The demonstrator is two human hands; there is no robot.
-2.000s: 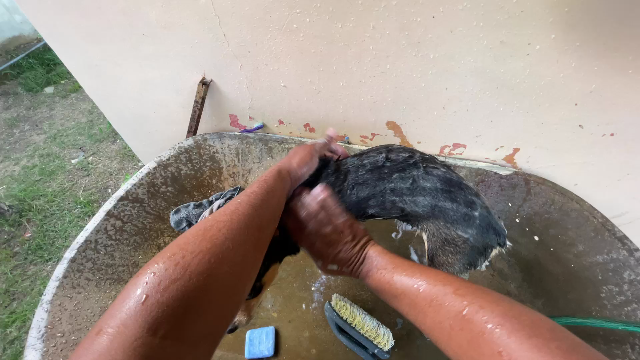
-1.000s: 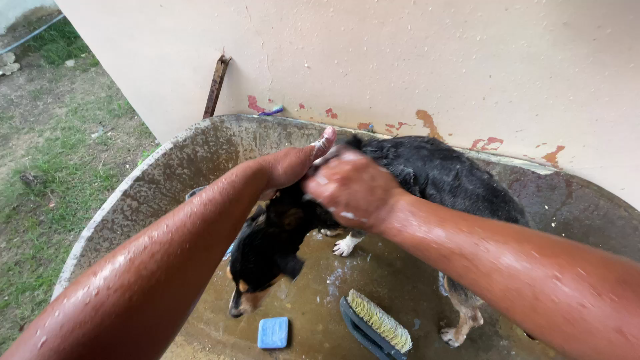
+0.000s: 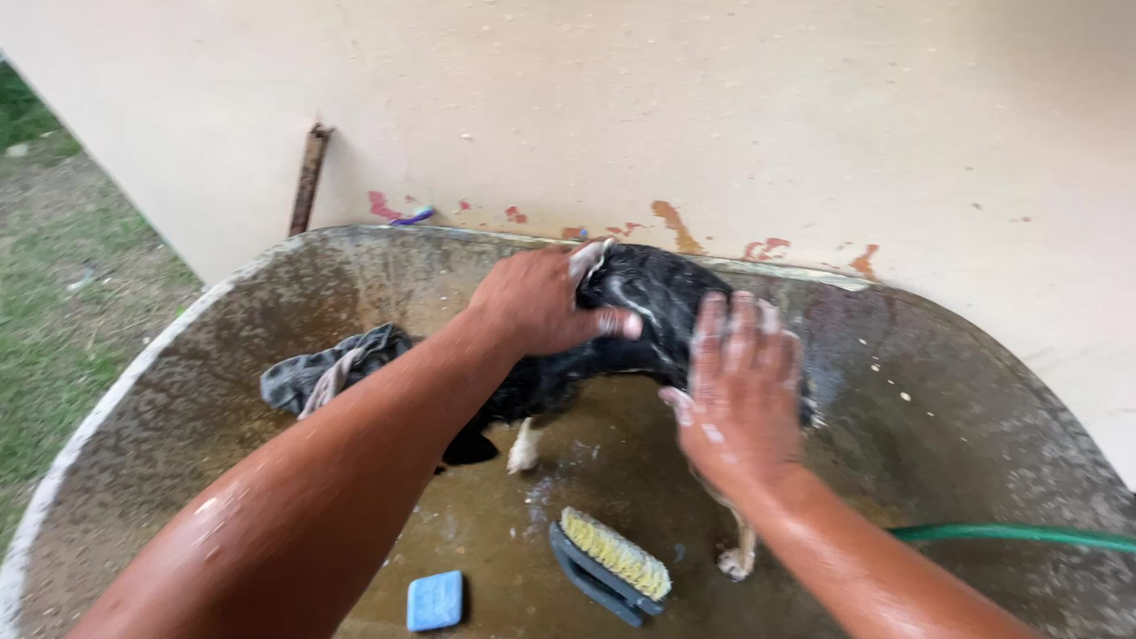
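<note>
A wet black dog (image 3: pixel 657 302) with pale paws stands in a large basin, soap lather streaked over its back. My left hand (image 3: pixel 555 302) rests on the dog's back near the shoulders, thumb spread from the fingers. Lying over its rump and hind side is my right hand (image 3: pixel 741 382), its fingers lathered and slightly parted. My left forearm hides much of the dog's front end. Below the dog, a scrub brush (image 3: pixel 617 555) with yellow bristles and a grey handle lies bristles up, and a blue soap bar (image 3: pixel 435 601) is to its left.
The worn basin's rim (image 3: pixel 133 377) meets a painted wall (image 3: pixel 568 115) with peeling patches. A grey cloth (image 3: pixel 333 368) lies inside at the left. A green hose (image 3: pixel 1012 532) enters from the right. A rusty metal bar (image 3: pixel 311 177) and a purple toothbrush-like object (image 3: pixel 413 216) are behind the rim.
My hands were close together near the dog's neck; now they are apart along its back, the right one over the rump. The dog's head, seen a second ago, is now mostly hidden.
</note>
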